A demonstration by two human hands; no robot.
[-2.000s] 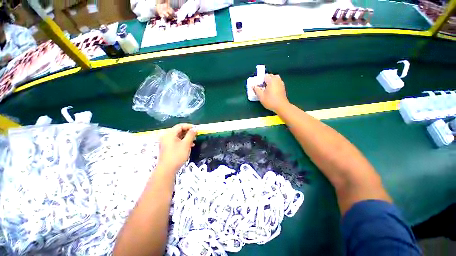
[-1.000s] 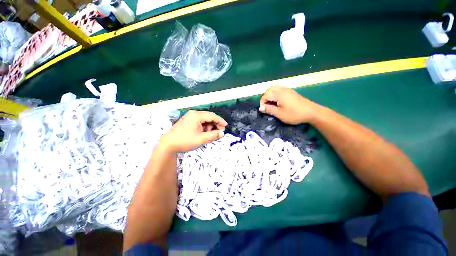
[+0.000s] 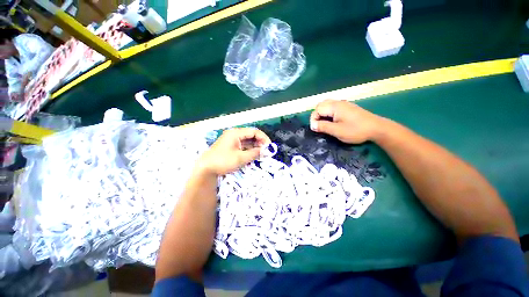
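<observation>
White loops (image 3: 290, 203) lie heaped on the green surface in front of me. Small black parts (image 3: 313, 145) lie in a loose heap between them and the yellow-white line. My left hand (image 3: 235, 152) is at the heap's upper left edge, with a white loop (image 3: 270, 149) between thumb and fingertips. My right hand (image 3: 342, 122) is over the upper edge of the black heap, thumb and forefinger pinched together; whether a small part is between them cannot be made out.
A large clear bag of white loops (image 3: 93, 191) lies at left. A crumpled clear bag (image 3: 265, 58) and white units (image 3: 385, 36) are on the belt past the yellow-white line (image 3: 406, 83). Bottles (image 3: 152, 21) stand on the opposite bench. A person in a pale coat (image 3: 30, 55) is at far left.
My right hand has let go of the white unit on the belt and come back to the black parts. My left hand has moved to the white heap and taken a loop. The view has shifted.
</observation>
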